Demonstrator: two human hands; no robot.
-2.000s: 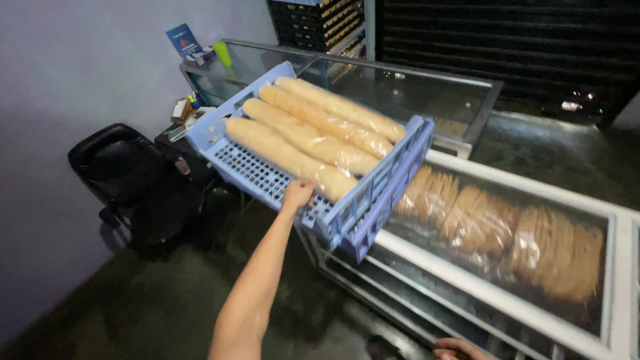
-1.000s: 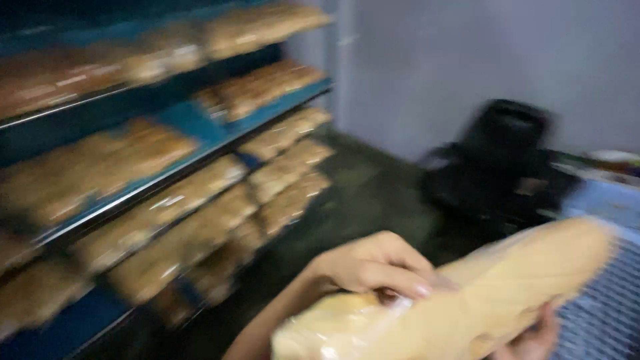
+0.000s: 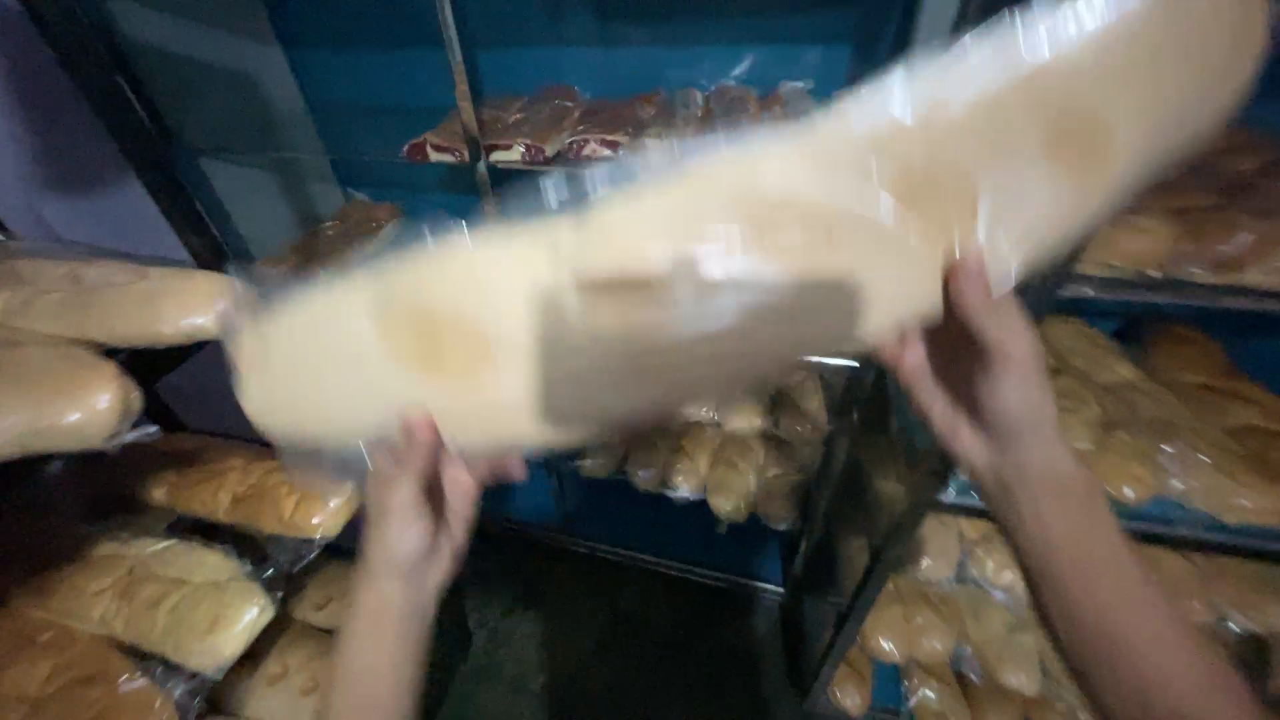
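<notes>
A long bread loaf in clear plastic wrap (image 3: 700, 240), blurred by motion, spans the head view, tilted up toward the right. A darker rectangular patch lies on its near side. My left hand (image 3: 425, 495) supports it from below near its left end, the fingertips against the plastic. Right of the middle, my right hand (image 3: 975, 360) grips the lower edge of the loaf, fingers and thumb around it. Its far side is hidden.
Wrapped loaves (image 3: 150, 590) fill shelves close on the left. Bagged rolls (image 3: 735, 460) and dark-red filled pastries (image 3: 600, 125) sit on the blue shelving behind. More bagged breads (image 3: 1150, 420) line a rack at the right. Dark floor shows below.
The view has swung from the blue crate and glass counter to the bread shelves. Two seconds ago one hand was at the crate of loaves; now both hands hold a wrapped loaf, raised higher.
</notes>
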